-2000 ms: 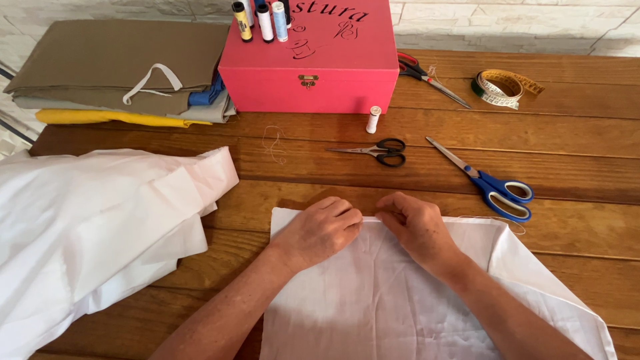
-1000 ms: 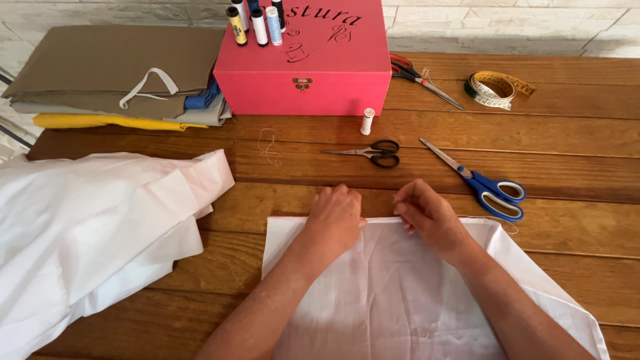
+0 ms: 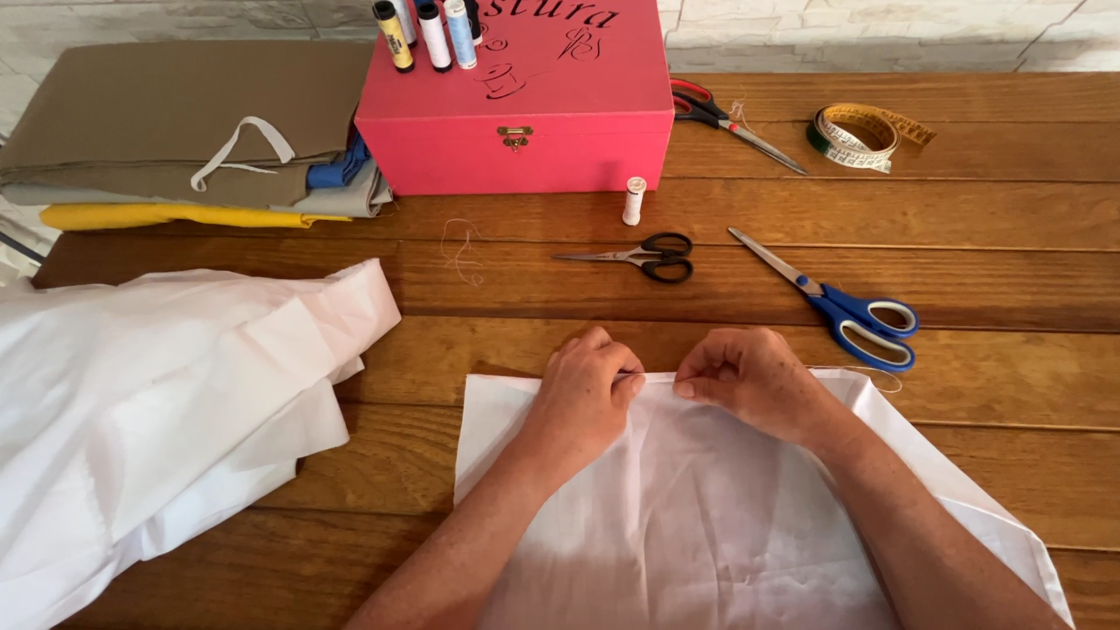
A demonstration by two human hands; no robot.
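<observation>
White fabric [image 3: 700, 525] lies on the wooden table with its far edge folded into a narrow hem. My left hand [image 3: 591, 385] pinches that hem between thumb and fingers. Just to its right, my right hand [image 3: 739, 376] has thumb and fingertips closed at the same hem; whether a needle is between them cannot be seen. A loop of thread [image 3: 884, 381] lies by the fabric's upper right corner. Beyond the hands lie small black-handled scissors [image 3: 643, 255] and, to the right, blue-handled scissors [image 3: 840, 306].
A pink wooden box [image 3: 516, 153] carries several thread spools [image 3: 433, 37]. Near it are a white spool [image 3: 634, 201], red-and-black scissors [image 3: 735, 127] and a tape measure [image 3: 857, 136]. Folded fabrics [image 3: 192, 105] are stacked at the back left, with bunched white cloth [image 3: 175, 394] nearer.
My hands stay at the hem of the white fabric. My right hand has come down from slightly above the edge, its fingertips now at the hem.
</observation>
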